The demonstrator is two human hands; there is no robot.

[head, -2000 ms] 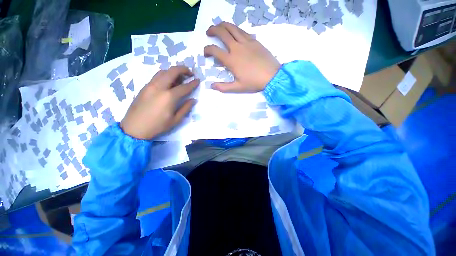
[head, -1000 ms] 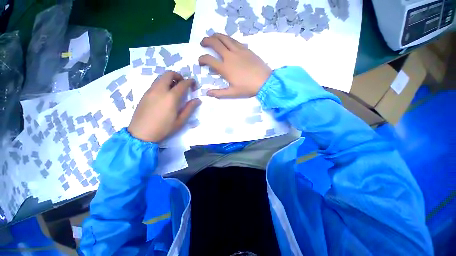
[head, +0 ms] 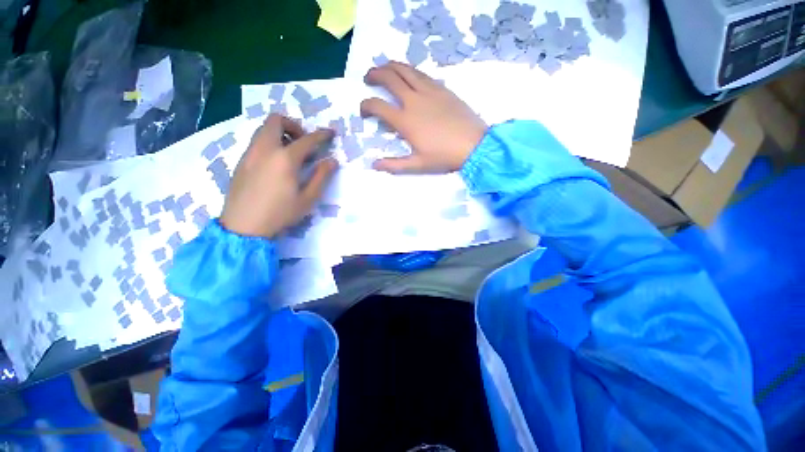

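Observation:
Small flat grey pieces (head: 351,141) lie singly and overlapping on white paper sheets (head: 402,207) between my hands. More pieces are scattered over the left sheets, and a dense pile of grey pieces (head: 521,37) lies on the far sheet. My left hand (head: 278,175) is over the pieces left of centre, thumb and fingers apart and slightly blurred; whether a piece is between its fingertips cannot be told. My right hand (head: 425,119) rests palm down with fingers spread beside the middle pieces, gripping nothing visible.
Crumpled clear plastic bags (head: 172,101) lie on the dark green bench at the left. A yellow slip (head: 336,15) is beyond the sheets. A digital scale (head: 737,44) stands at the far right. Open cardboard boxes (head: 697,159) are below the bench edge.
My left hand has shifted a little left and away from my right hand, its thumb and fingers over different pieces. My right hand stays about where it was. The view has shifted slightly.

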